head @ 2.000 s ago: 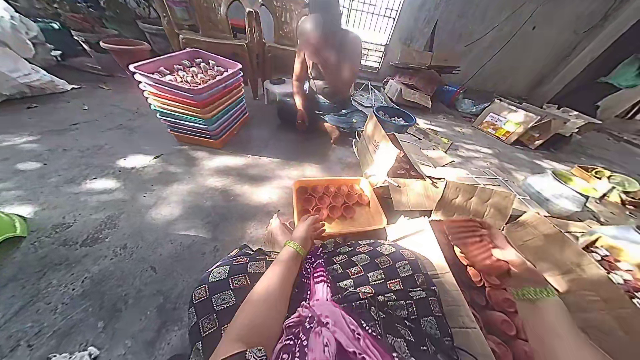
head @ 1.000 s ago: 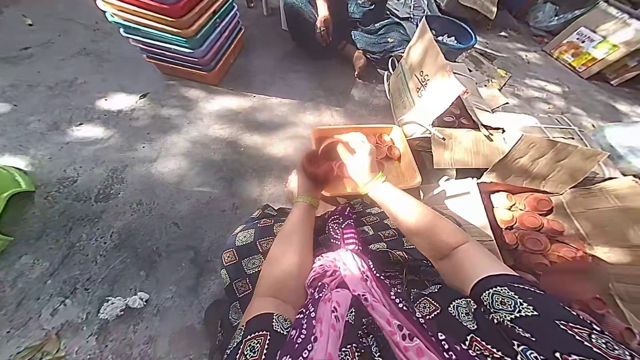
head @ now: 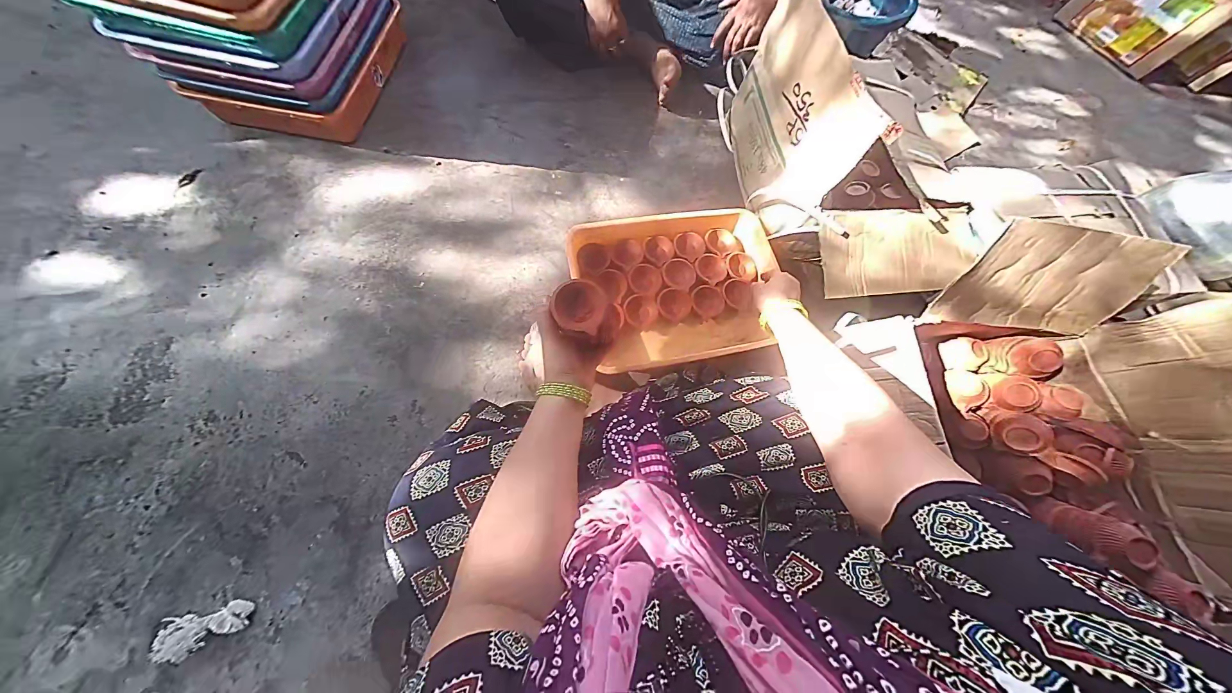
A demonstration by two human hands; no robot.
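Note:
An orange plastic tray [head: 693,348] lies in front of my lap, with rows of small terracotta cups [head: 678,274] standing mouth up in it. My left hand [head: 566,351] holds a stack of terracotta cups [head: 579,306] at the tray's left side, the top cup's mouth facing me. At the tray's right edge is my right hand [head: 776,289], its fingers around the rim or a cup there; which one is hidden. To the right, an open cardboard box [head: 938,385] holds many more stacked terracotta cups [head: 1020,433].
Stacked coloured plastic trays [head: 356,96] stand at the upper left. Another person's hands [head: 741,24] and foot show at the top, near a blue tub [head: 871,24]. A paper bag [head: 784,115] and cardboard flaps [head: 1059,274] lie beyond the tray. A white scrap [head: 200,630] is on the floor.
Two seconds ago my right hand was at the cups in the box; it has since moved to the tray. More cups now stand in rows in the tray. The view has tilted down.

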